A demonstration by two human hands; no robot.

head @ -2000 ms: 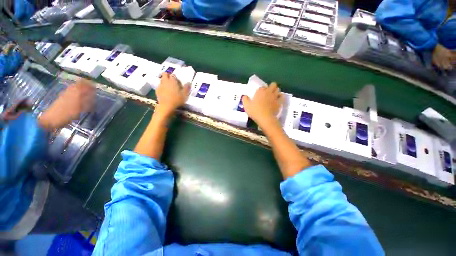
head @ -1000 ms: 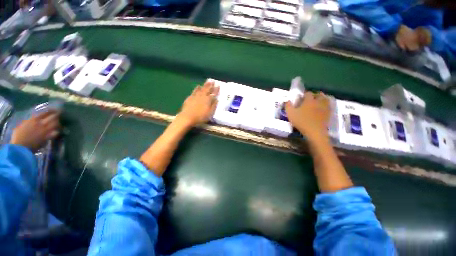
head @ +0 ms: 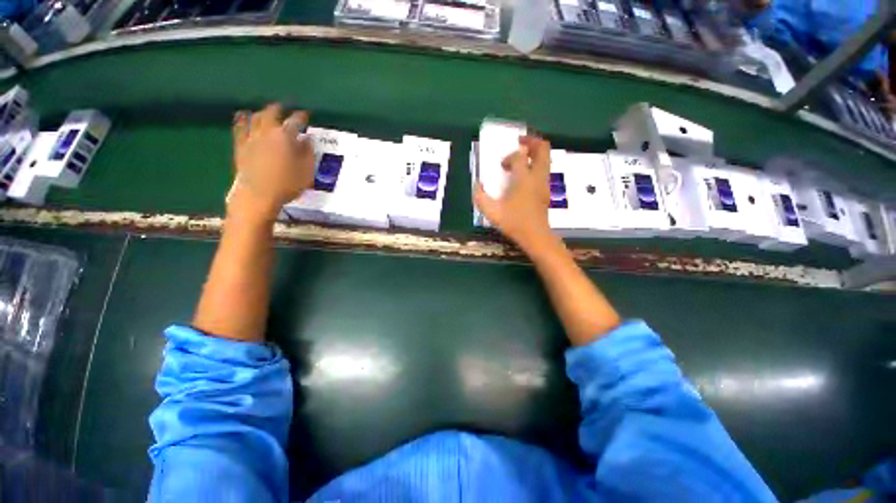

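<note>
White retail boxes with dark blue-purple phone pictures point(head: 420, 183) lie in a row on the green conveyor belt point(head: 196, 74). My left hand point(head: 268, 162) rests at the left end of the near group, fingers spread over a box edge. My right hand point(head: 519, 187) has its thumb and fingers on a plain white piece point(head: 499, 147) that stands raised over a box. A gap separates the boxes between my hands from those under my right hand. An open box with a raised white flap point(head: 637, 132) and a white coiled accessory point(head: 673, 187) is further right.
The chipped conveyor edge rail point(head: 393, 241) runs before the dark green bench top point(head: 422, 314). More boxes point(head: 61, 147) lie at the far left. Clear blister trays point(head: 34, 295) are at left. Phone trays point(head: 418, 14) and a person's blue sleeve point(head: 806, 29) are across the belt.
The view has shifted right. The left group of boxes is now separated from my row. A gap has opened beside my right hand, and the white piece there stands more upright.
</note>
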